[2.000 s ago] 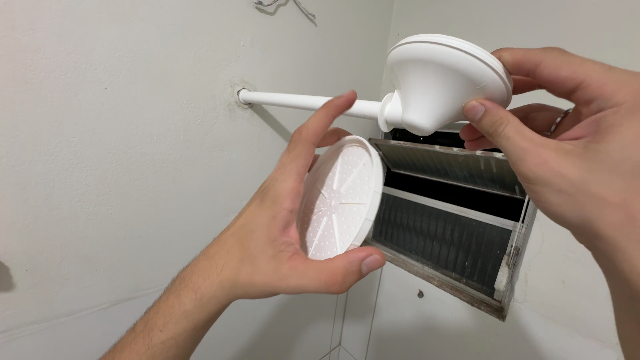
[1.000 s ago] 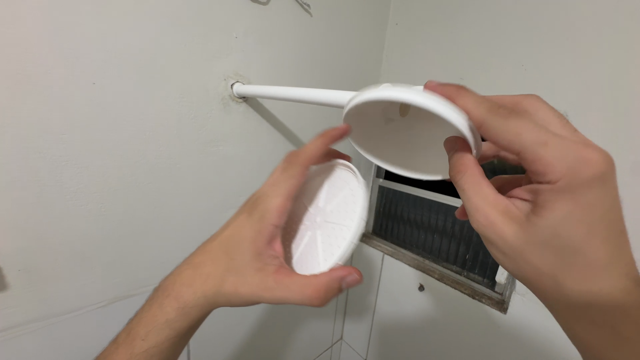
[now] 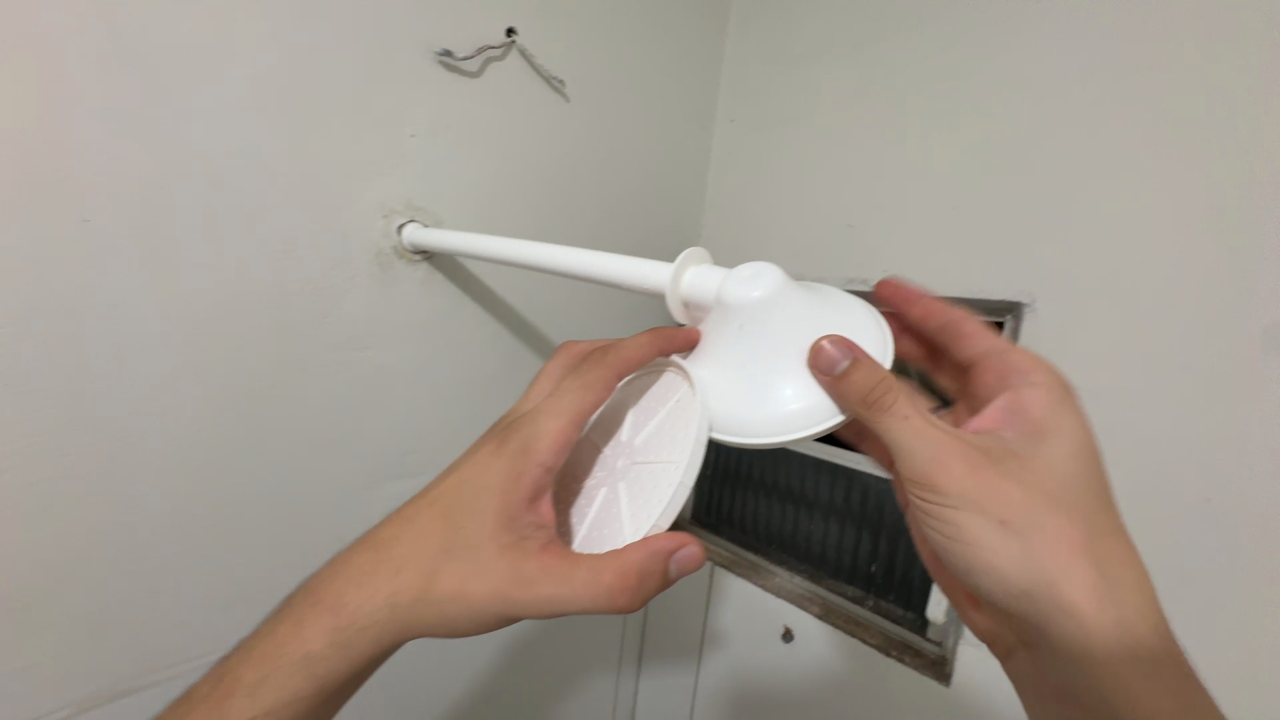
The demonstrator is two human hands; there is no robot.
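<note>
A white plastic shower arm (image 3: 545, 258) comes out of a hole in the left wall, with a loose round flange (image 3: 688, 285) near its outer end. At that end is a white bell-shaped shower head housing (image 3: 775, 360), its smooth back toward me and its open side hidden. My right hand (image 3: 985, 450) has its thumb on the back of the housing, near the right rim; its fingers are behind the edge, partly blurred. In my left hand (image 3: 530, 500) is a round perforated shower faceplate (image 3: 635, 455), ribbed side showing, held by the rim between thumb and fingers, beside the housing's lower left edge.
Electrical wires (image 3: 480, 50) stick out of a small hole in the wall above the arm. Behind the hands, a louvred window (image 3: 815, 525) with ribbed glass and a worn frame is set in the right wall. A small dark hole (image 3: 787, 634) is below it.
The housing's open side faced me one second ago; now its back does. My right hand has turned it, with the thumb now on its back. The faceplate stays in my left hand.
</note>
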